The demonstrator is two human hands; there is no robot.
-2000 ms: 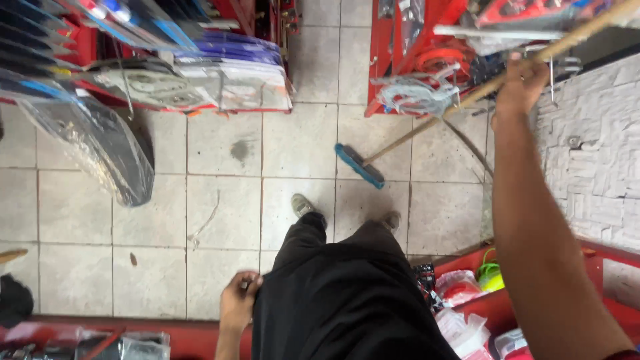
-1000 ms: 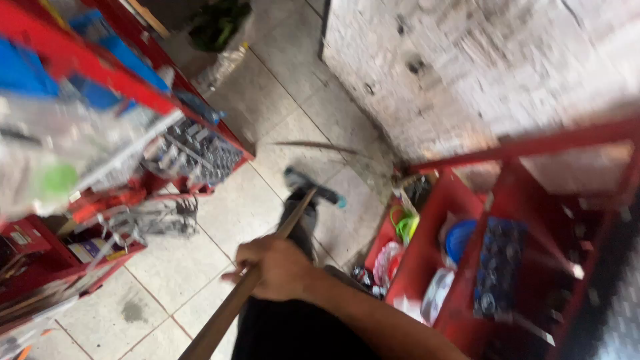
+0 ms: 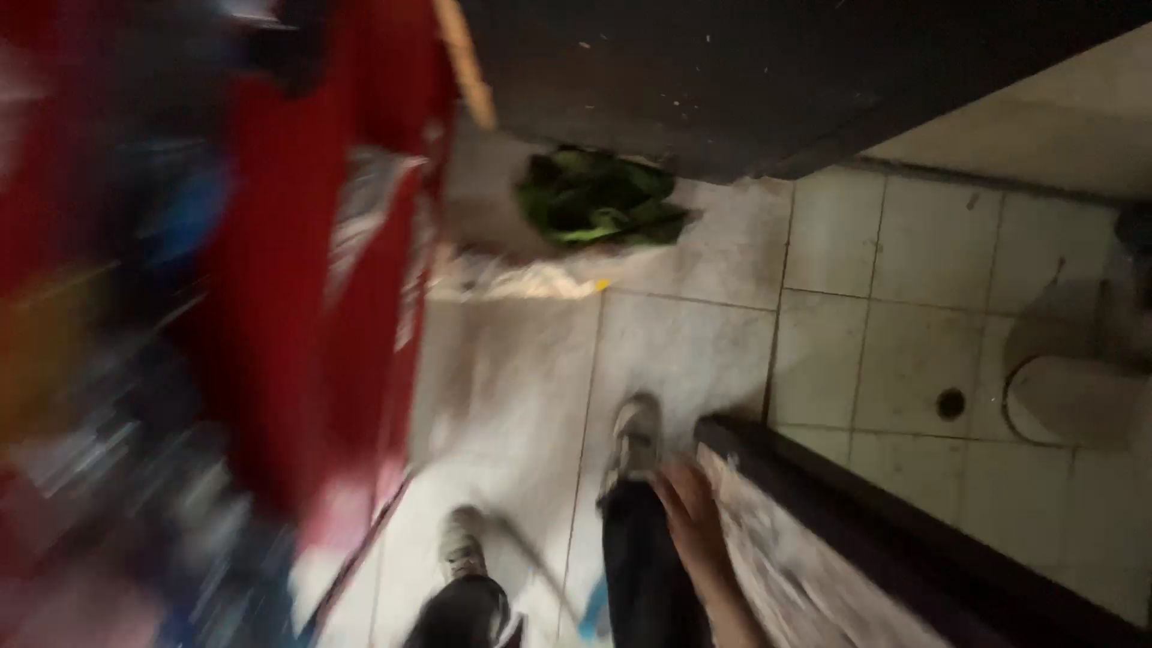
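Note:
My right hand (image 3: 688,495) is low in the middle, beside my right leg and close to the dark-edged end of a white, rough-faced panel (image 3: 783,540). Its fingers are extended and blurred, with nothing visible in them; contact with the panel cannot be told. My left hand is out of view. Part of a blue broom head (image 3: 594,612) shows on the floor at the bottom, partly hidden by my right leg. The broom's handle cannot be made out there.
Red shelving (image 3: 360,360) with blurred goods runs along the left. A dark green heap (image 3: 603,198) lies on the tiled floor ahead, below a dark panel (image 3: 648,81). A wooden stick (image 3: 468,63) shows at the top. A toilet (image 3: 1071,400) and floor drain (image 3: 950,404) are at right.
The view has turned and moved to another part of the floor. My right hand, shut on the wooden broom handle one second ago, now shows no handle in it.

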